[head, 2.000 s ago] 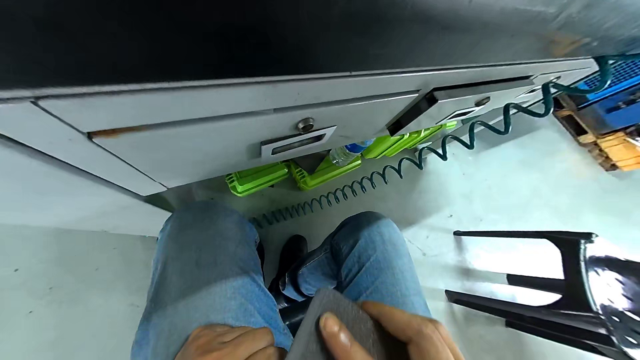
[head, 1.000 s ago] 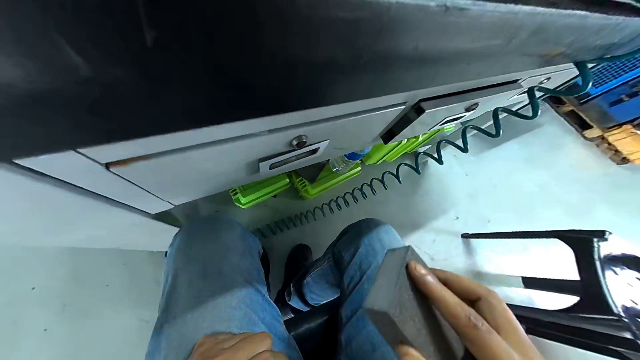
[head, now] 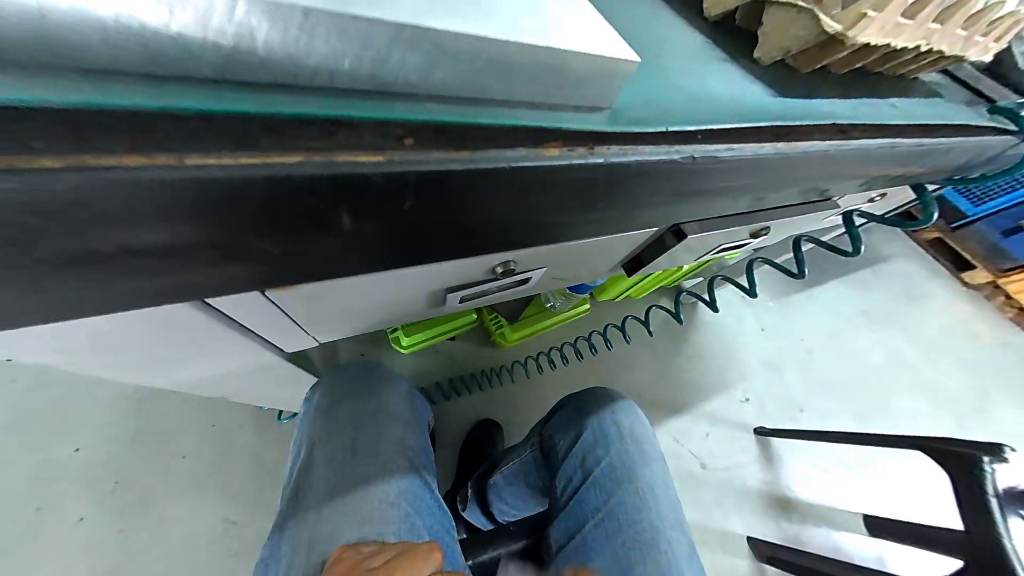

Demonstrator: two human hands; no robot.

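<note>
My left hand rests at the bottom edge of the view, against the left thigh of my jeans; only its back and some knuckles show. Of my right hand just a sliver of skin appears at the bottom edge, between the thighs. A blurred greyish patch lies beside it, too cut off to identify. Whether either hand holds anything is hidden below the frame.
Above my knees runs a workbench edge with grey drawers. A coiled green hose hangs across green plastic trays and a bottle. A metal slab and cardboard trays lie on top; a black stool stands right.
My right hand, earlier holding a dark grey block in front of the right thigh, has dropped almost out of view. The view has shifted up to show the bench top.
</note>
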